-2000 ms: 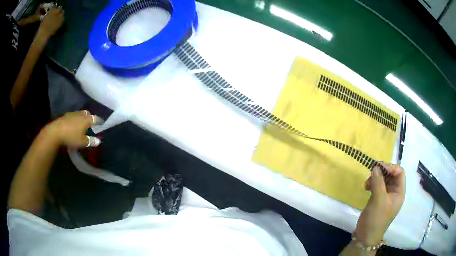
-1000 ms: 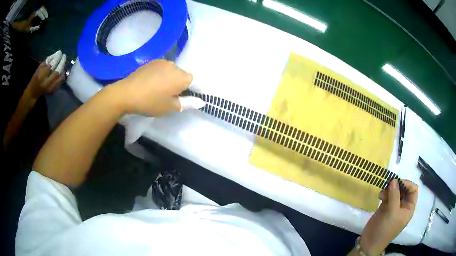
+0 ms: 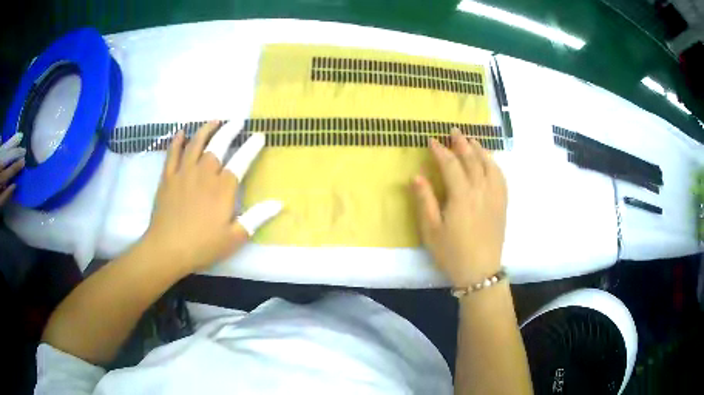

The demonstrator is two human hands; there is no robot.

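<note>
An adhesive strip (image 3: 347, 132) with double rows of tiny black bars lies straight from the blue tape reel (image 3: 91, 116) across the yellow backing sheet (image 3: 324, 197). A shorter piece of strip (image 3: 397, 75) lies near the sheet's far edge. My left hand (image 3: 202, 197), with white finger cots on some fingers, rests with spread fingertips on the strip at the sheet's left edge. My right hand (image 3: 469, 204), bare with a bracelet at the wrist, has its fingertips on the strip near the sheet's right edge. Neither hand grips anything visible.
A slim dark tool (image 3: 501, 96) lies beside the sheet's right edge. A pile of black strips (image 3: 614, 162) and a small black bar (image 3: 643, 205) lie at right. A glossy green surface (image 3: 347, 11) runs behind. Another person's fingers (image 3: 9, 163) show at the left edge.
The view has turned. My left hand has let go of the strip and spread its fingers on it. My right hand has released the strip's end. The strip now lies flat on the sheet.
</note>
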